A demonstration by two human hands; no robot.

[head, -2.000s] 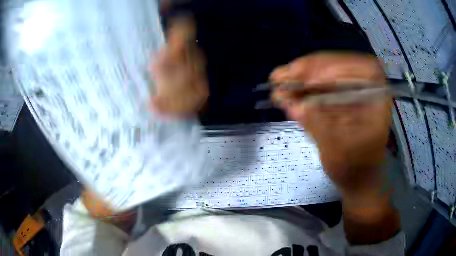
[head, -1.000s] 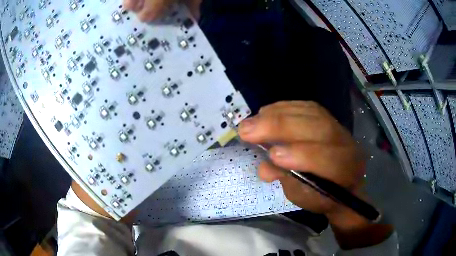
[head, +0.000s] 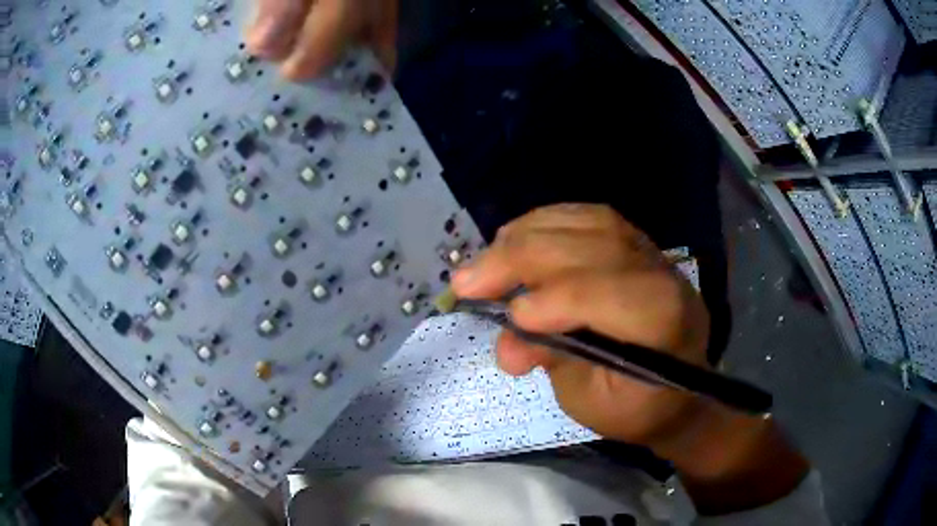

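Observation:
A large white keyboard PCB (head: pixel 247 247) with rows of small LED footprints and dark squares is held up at the left, tilted. My left hand (head: pixel 324 36) grips its upper edge, and the board hides the forearm. My right hand (head: pixel 596 308) holds dark tweezers (head: pixel 647 362) like a pen, points at the board's right corner. A small yellowish piece (head: pixel 446 300) shows at the tips and corner; whether it is still attached I cannot tell. A lap stack of PCBs (head: pixel 462 396) lies below, against the shirt, partly covered by the held board.
At the right stands a grey PCB storage rack (head: pixel 765 170) with boards in tiers and thin rods with pale end caps. Part of another white board (head: pixel 19 308) shows at the left edge. Dark trousers (head: pixel 575 123) are beyond the lap stack. Grey floor (head: pixel 771 288) shows between legs and rack.
Since two seconds ago my right hand has come left to the board's corner with the tweezers. In the last second the board has dropped slightly and the yellowish piece looks smaller.

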